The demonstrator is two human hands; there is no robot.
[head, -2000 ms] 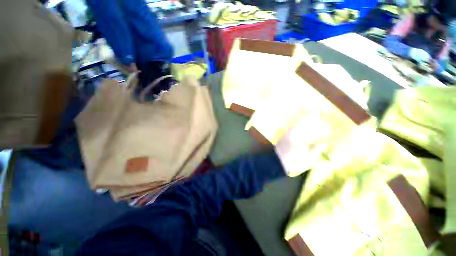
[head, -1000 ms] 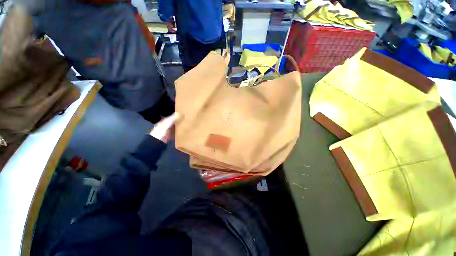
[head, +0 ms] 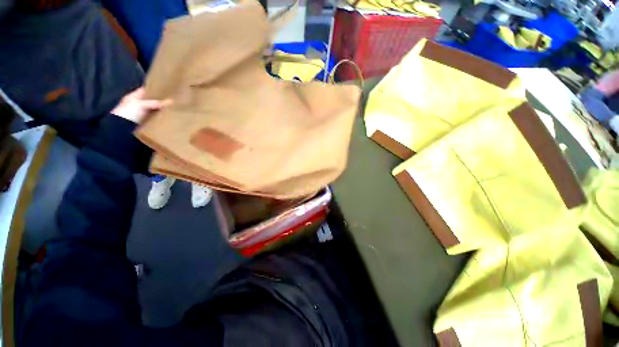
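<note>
My left hand (head: 139, 106) holds the left side of a tan-brown tote bag (head: 285, 135), thumb on top. The bag is partly lifted and its left part is folded over. A small reddish-brown label patch (head: 216, 143) shows near its lower edge. More tan layers (head: 193, 172) lie beneath it. A red-sided box with clear plastic liner (head: 278, 227) shows under the bags. My right hand is not in view.
Yellow tote bags with brown trim (head: 475, 176) overlap on the grey-green table (head: 373, 223) at right. A red crate (head: 383, 42) and blue bin (head: 550, 34) stand behind. A person in grey (head: 61, 61) stands at upper left. A white-topped surface (head: 24, 176) is at far left.
My left hand has moved up and left in the view, pulling the tan bag's left side up and folding it. The lined box beneath is more exposed. The view has shifted.
</note>
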